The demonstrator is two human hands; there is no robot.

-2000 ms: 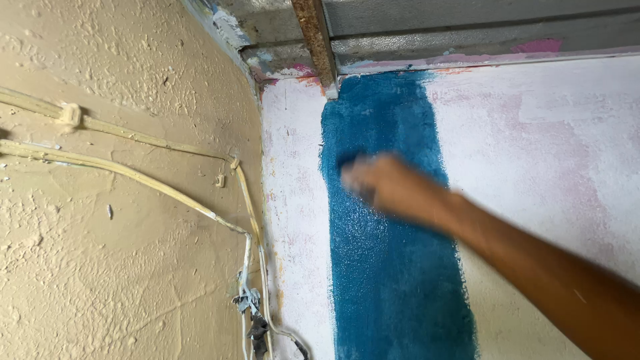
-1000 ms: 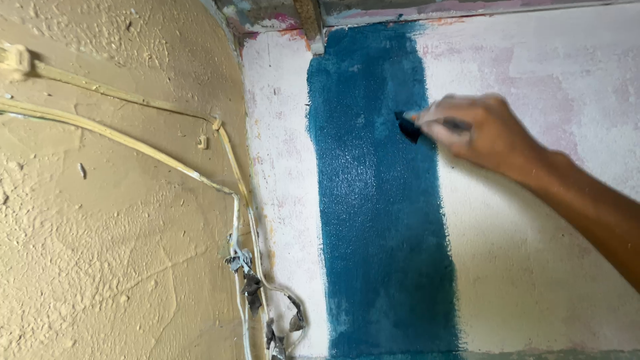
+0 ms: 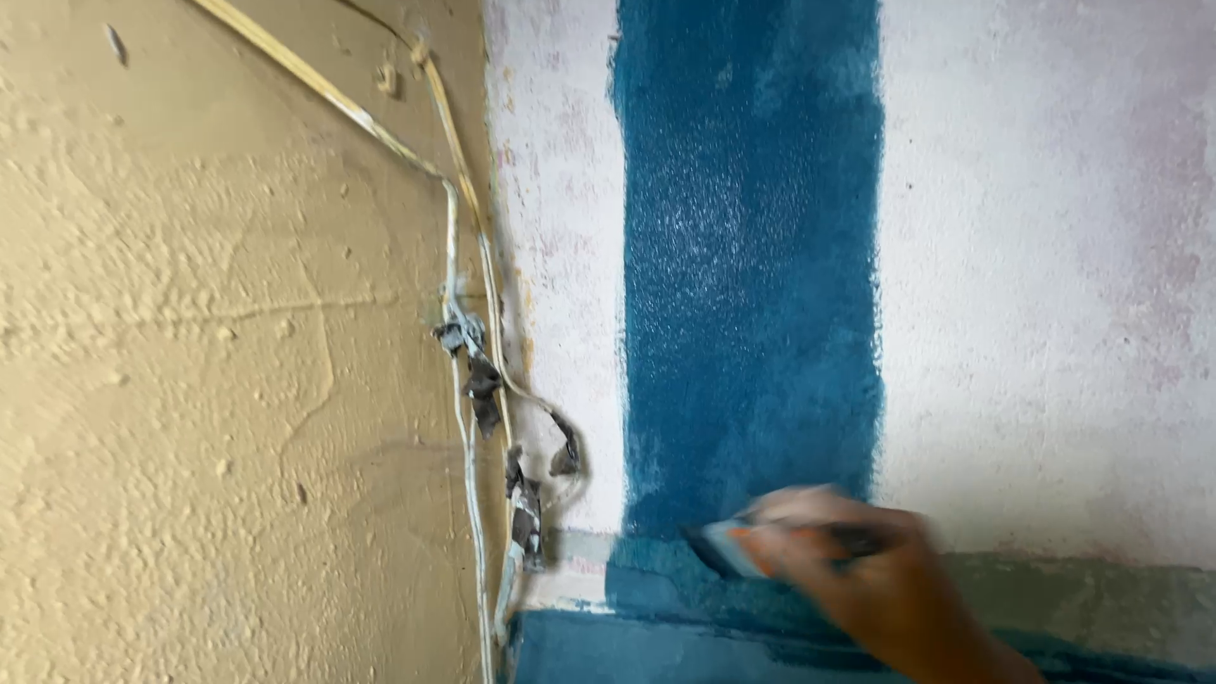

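My right hand (image 3: 845, 560) is shut on a paintbrush (image 3: 736, 549) with a dark handle, low on the back wall. Its dark bristles point left and touch or hover close to the lower part of a wide blue painted stripe (image 3: 750, 285); motion blur hides which. White wall (image 3: 1026, 285) flanks the stripe on both sides. Below the brush, a blue surface (image 3: 646, 651) runs across the bottom of the view. My left hand is out of view.
A rough beige wall (image 3: 237, 427) fills the left side. Painted cables (image 3: 453, 237) run down near the corner, with torn dark tape (image 3: 483, 385) at their joints. A grey-green band (image 3: 1073, 589) crosses the wall's lower right.
My right hand and the brush have moved from the upper part of the blue stripe down to its lower end. The view has tilted down, and the ceiling is out of frame.
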